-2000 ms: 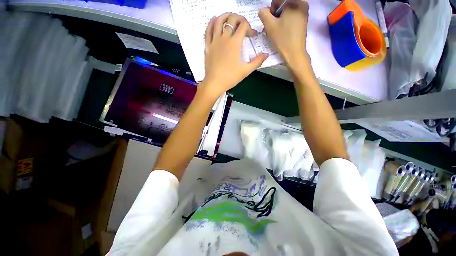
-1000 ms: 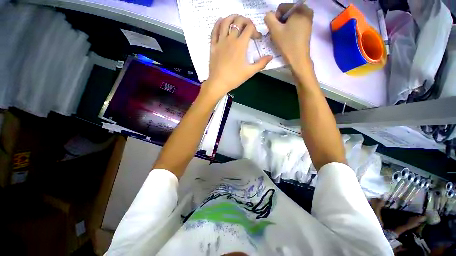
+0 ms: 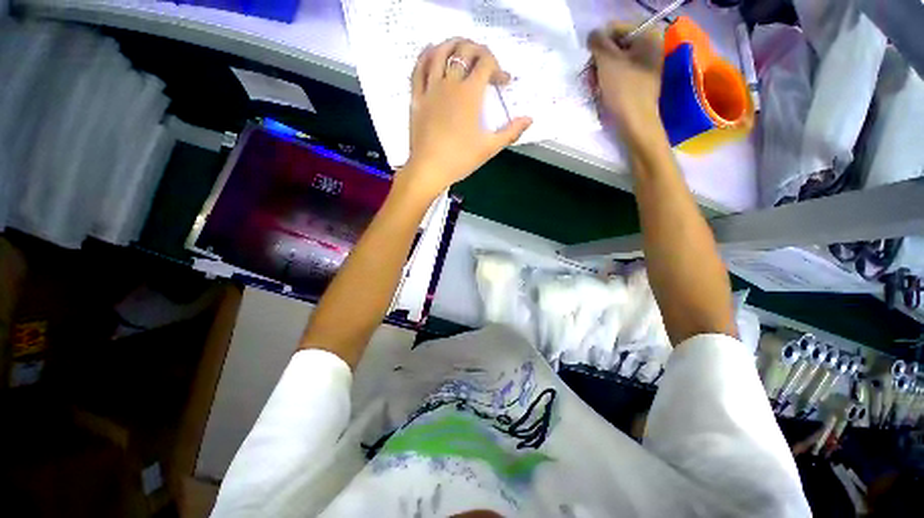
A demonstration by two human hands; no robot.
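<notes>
A white record sheet with printed rows lies on the white shelf at the top. My left hand lies flat on the sheet, fingers a little apart, with a ring on one finger. A small white slip shows at its thumb side, partly covered by the hand. My right hand is at the sheet's right side, blurred, and holds a thin pen that points up and right. The orange and blue tape dispenser stands just right of my right hand.
A dark red-purple printed box lies below the shelf. White bagged products are at centre right, more bags at left. Unbagged parts with shiny rings are at lower right. A grey metal bar crosses the right. A carton is lower left.
My right hand has moved right with the pen, off the small slip and close to the tape dispenser. My left hand stays on the sheet.
</notes>
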